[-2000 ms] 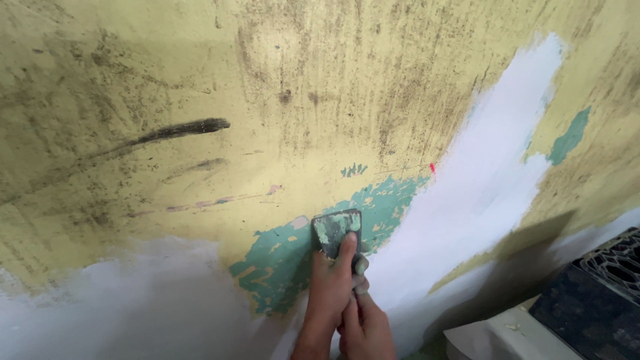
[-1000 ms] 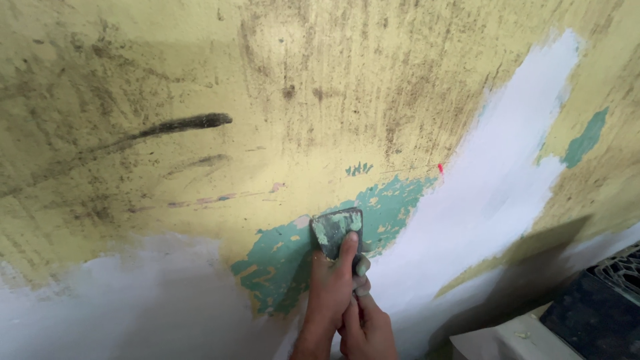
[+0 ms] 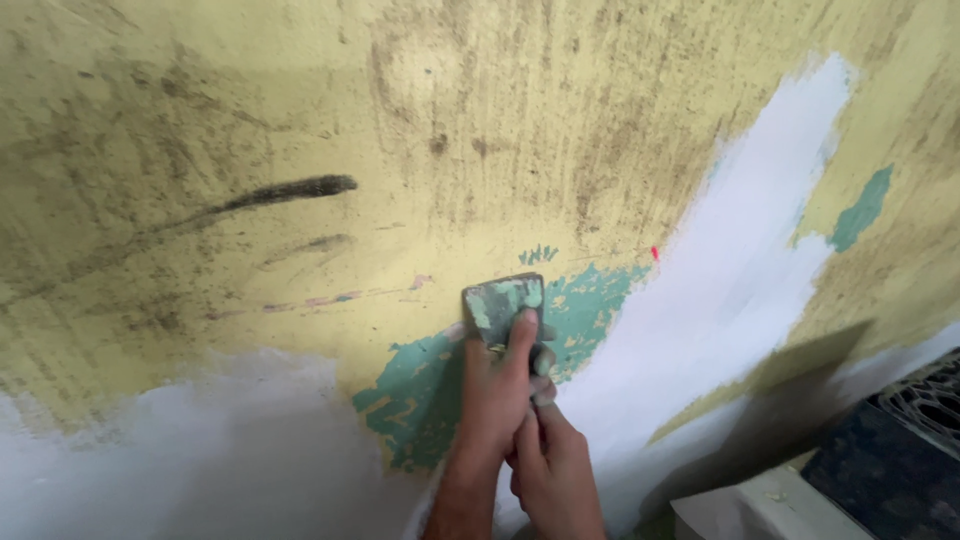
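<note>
A putty knife (image 3: 504, 301) with a wide metal blade, smeared with pale green residue, lies against a yellow painted wall (image 3: 450, 202). Its blade edge points up, at the upper border of a scraped green patch (image 3: 592, 307). My left hand (image 3: 499, 382) grips the tool near the blade, thumb laid on the metal. Lower down, my right hand (image 3: 551, 457) is closed around the handle, which the fingers mostly hide. White smooth areas (image 3: 720, 277) of wall border the green patch on the right and lower left.
At the lower right stands a dark box-like object (image 3: 885, 465) with a black openwork top. Beside it is a white surface (image 3: 787, 506) with small crumbs. Dark stains and a black streak (image 3: 300, 191) mark the yellow paint.
The putty knife has moved up the wall with both hands, from within the green patch to its upper edge and onto the yellow paint.
</note>
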